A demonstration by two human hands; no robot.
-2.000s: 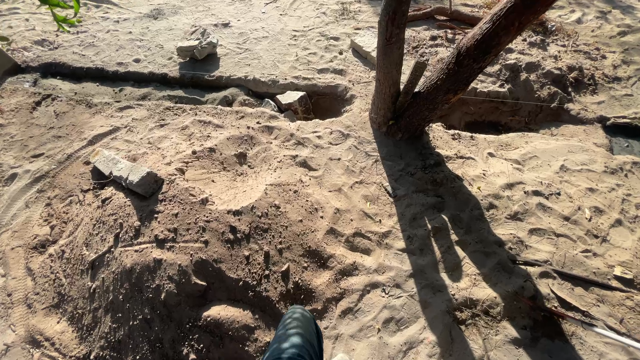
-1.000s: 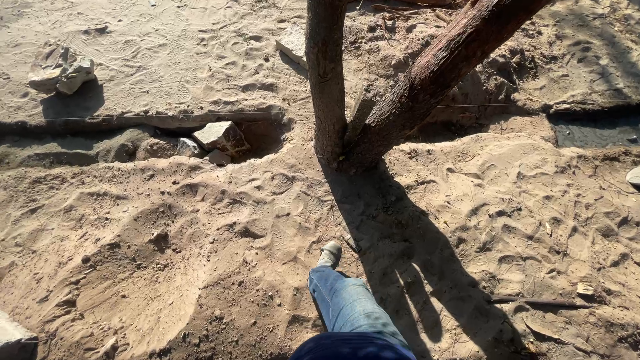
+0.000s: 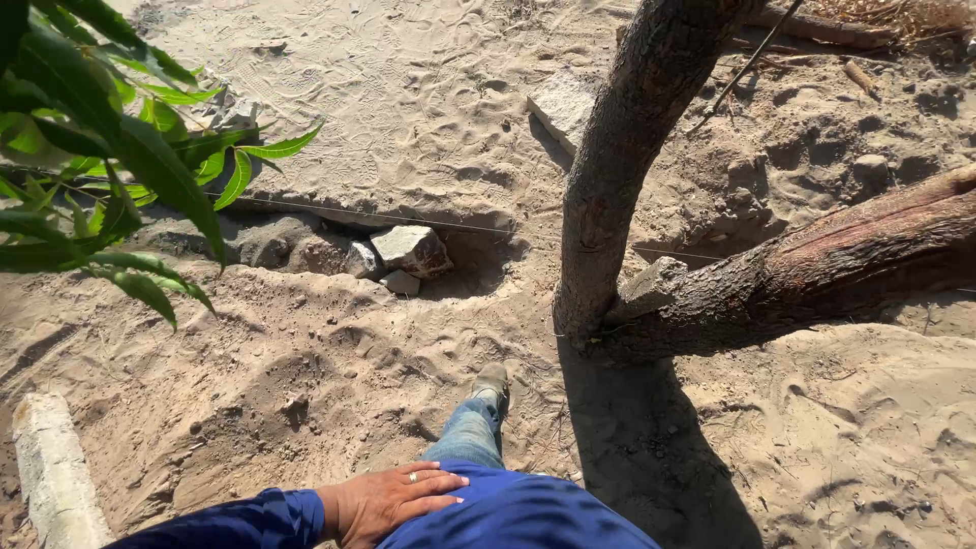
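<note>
My left hand [image 3: 393, 499], with a ring on one finger, lies flat on the front of my blue shirt [image 3: 518, 509]. It holds nothing, and its fingers are slightly apart. My right hand is out of view. Beyond my jeans leg and shoe [image 3: 490, 381] a narrow trench [image 3: 480, 263] runs across the sandy ground, with a pale angular stone [image 3: 412, 250] and smaller stones in it. A thin string [image 3: 343, 210] is stretched above the trench and passes by the tree.
A forked tree trunk [image 3: 595, 206] stands ahead on the right, one limb [image 3: 808, 267] leaning low to the right. Green leaves [image 3: 130, 145] hang at upper left. A flat stone block [image 3: 566, 107] lies behind the trunk, and a long pale block [image 3: 57, 473] at lower left.
My left hand has come into view on my shirt. The stones in the trench and the tree appear nearer. Leaves now hang at the upper left of the view.
</note>
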